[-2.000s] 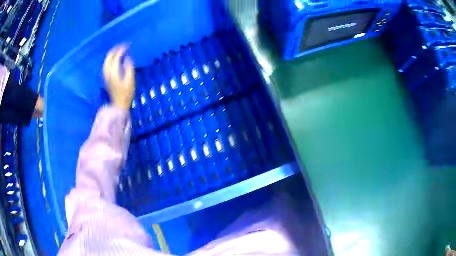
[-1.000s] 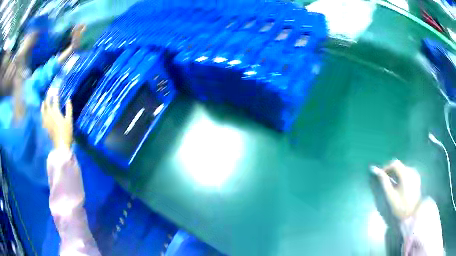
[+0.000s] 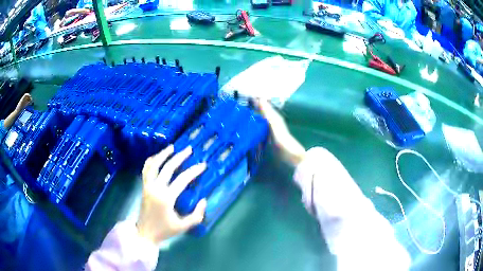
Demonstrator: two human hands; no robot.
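Note:
Several blue scan tools (image 3: 227, 143) stand on edge, packed together, over the green bench mat between my hands. My left hand (image 3: 167, 198) grips their near left end, fingers spread over the top edges. My right hand (image 3: 278, 129) is at their far right end, its fingers partly hidden behind them. A long row of stacked scan tools (image 3: 132, 100) stands just behind and to the left, with black stubs on top. Another group of scan tools (image 3: 79, 164) stands at the left, a dark screen facing out.
A clear plastic bag (image 3: 273, 79) lies behind the held units. A blue handheld unit (image 3: 396, 116) lies on plastic at the right. A white charging cable (image 3: 418, 198) loops toward a power strip (image 3: 470, 233). Red clamp leads (image 3: 382, 64) lie at the far side. Another person's hand (image 3: 20, 106) shows far left.
The view has moved from the tote to the bench. My hands, apart and empty one second ago, now hold a group of scan tools between them.

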